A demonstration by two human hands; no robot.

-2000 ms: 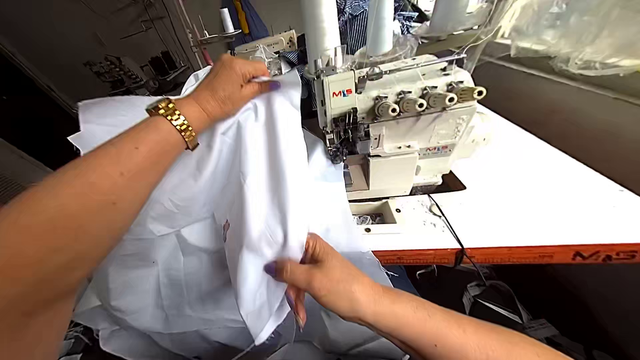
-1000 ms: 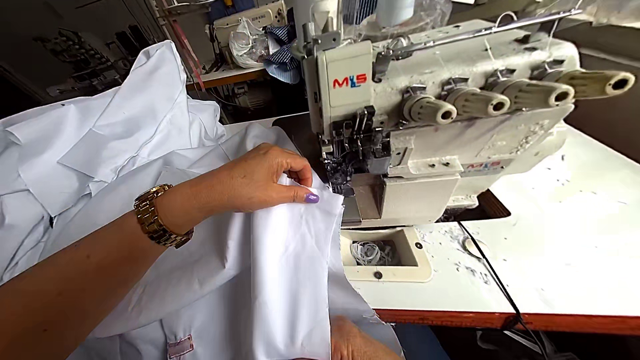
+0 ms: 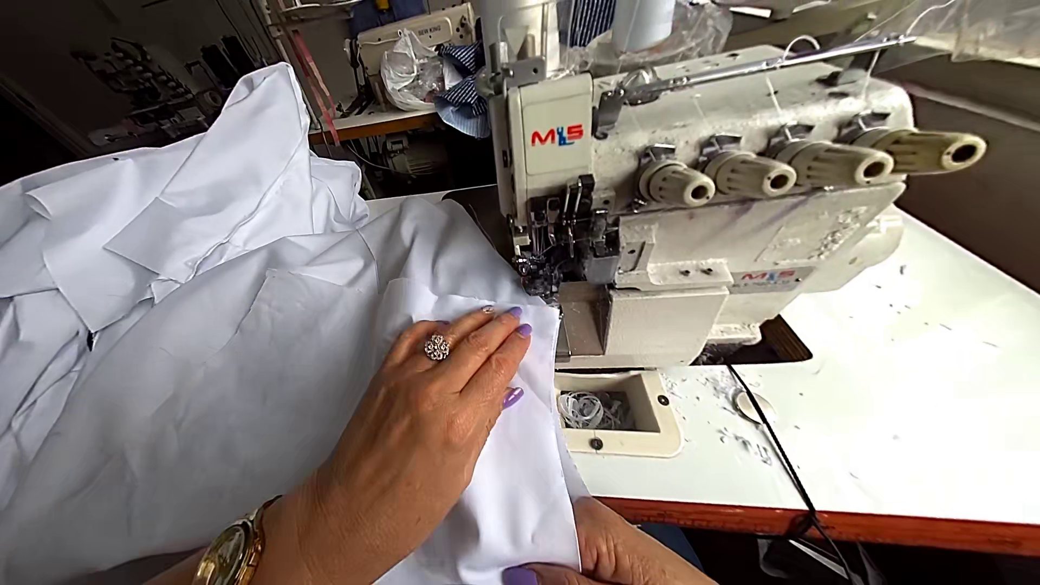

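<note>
White fabric [image 3: 203, 374] spreads over the left of the table, its right edge running up to the presser foot area of a serger sewing machine [image 3: 674, 219]. My left hand [image 3: 439, 398], wearing a ring and a gold-coloured watch, lies palm down on the fabric just below the foot, fingers nearly together and pressing flat. Low in the view my right hand [image 3: 621, 548] grips the fabric's right edge near the table front, thumb on top and the other fingers partly hidden beneath the cloth.
A recessed bin [image 3: 666, 422] with thread scraps sits beside the fabric. A black cord [image 3: 780, 455] crosses the white tabletop [image 3: 918, 406], which has lint on it. Thread cones [image 3: 642, 24] stand behind the machine. Another sewing machine [image 3: 414, 41] and a plastic bag [image 3: 410, 73] are farther back.
The fabric, held up in front of the machine at first, now lies with its edge at the foot. My left hand has gone from pinching the edge to lying flat on the cloth.
</note>
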